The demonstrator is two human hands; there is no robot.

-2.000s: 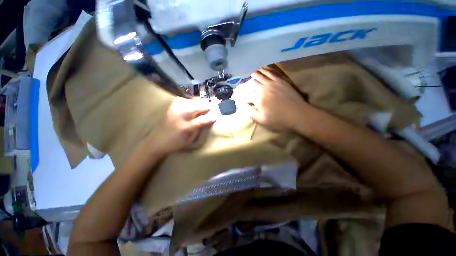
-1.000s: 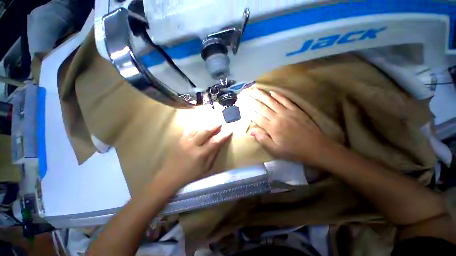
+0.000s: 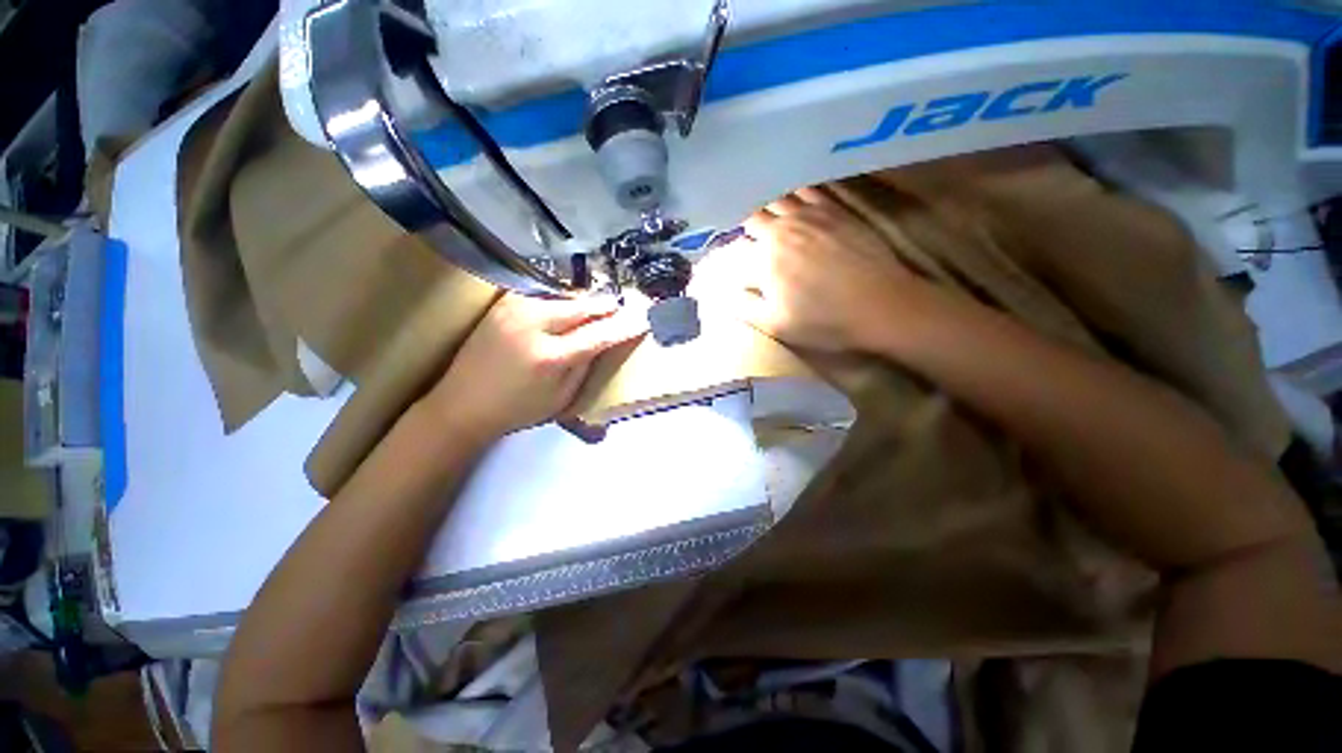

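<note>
The tan garment panel (image 3: 684, 380) lies under the sewing machine head, its near edge short of the table's front. My left hand (image 3: 537, 361) presses on the tan cloth left of the presser foot and needle area (image 3: 658, 275), fingertips close to it in bright light. My right hand (image 3: 810, 272) lies on the cloth to the right of the needle, fingers partly bent and washed out by the light. Whether either hand pinches the cloth is hard to tell. More tan cloth (image 3: 957, 500) hangs over the table edge at the right.
The white machine arm (image 3: 913, 88) with "JACK" lettering crosses above my hands. A curved shiny metal guard (image 3: 386, 162) is at its left. The white table (image 3: 206, 544) has a ribbed grey front edge (image 3: 589, 578) and blue tape (image 3: 115, 368) at left. Mixed cloth is heaped below.
The tan cloth's near edge has moved away from me, baring white tabletop. Cloth at the left has bunched into a fold. Both hands have moved up and left, closer to the machine head.
</note>
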